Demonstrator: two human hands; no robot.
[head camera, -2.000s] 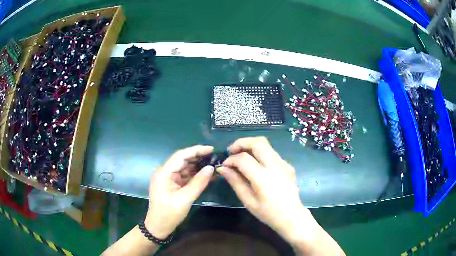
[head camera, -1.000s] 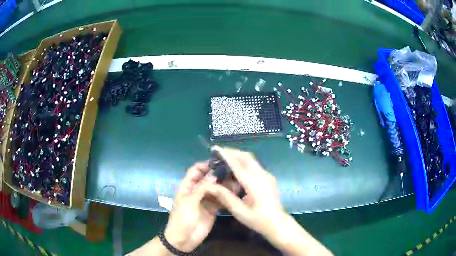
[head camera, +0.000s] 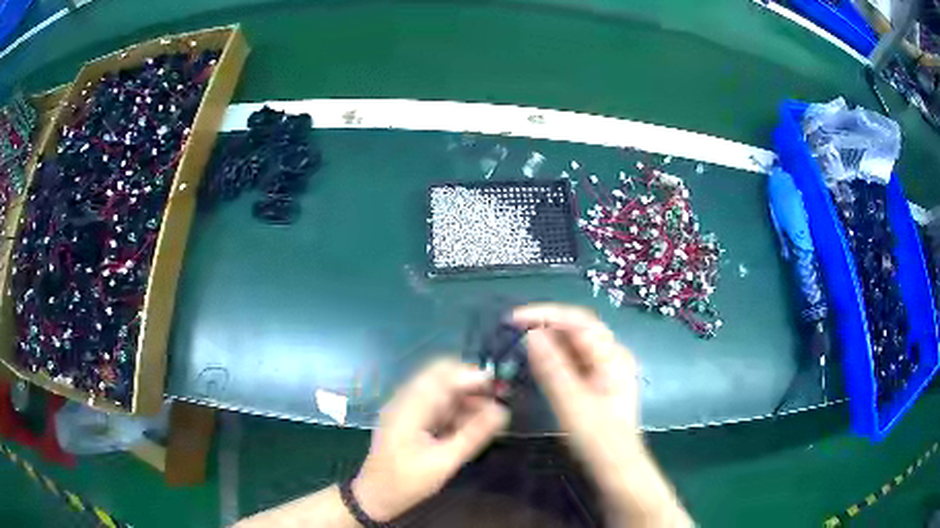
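My left hand (head camera: 438, 428), bare with a dark beaded bracelet, and my right hand (head camera: 582, 361) meet at the mat's front edge. Between their fingertips is a small black plastic piece (head camera: 503, 345), blurred, with a hint of red and a pale spot at its lower end. Both hands appear to grip it; its exact shape cannot be told. The black screw tray (head camera: 555, 229) lies just beyond the hands, its left part filled with silvery-white dots. A pile of red wired connectors (head camera: 660, 242) lies right of the tray.
Cardboard box (head camera: 170, 278) of black and red-wired pieces at left; dark pile of black pieces (head camera: 273, 160) beside it. Blue electric screwdriver (head camera: 792, 211) and blue bin (head camera: 840, 299) with clear bag (head camera: 853, 139) at right. Clear scraps (head camera: 533, 163) behind the tray; white scrap (head camera: 331, 404) at the front edge.
The hands were close together around the black piece; they are now further apart and slightly to the right, with the piece between them. The white scrap at the front edge now shows more fully.
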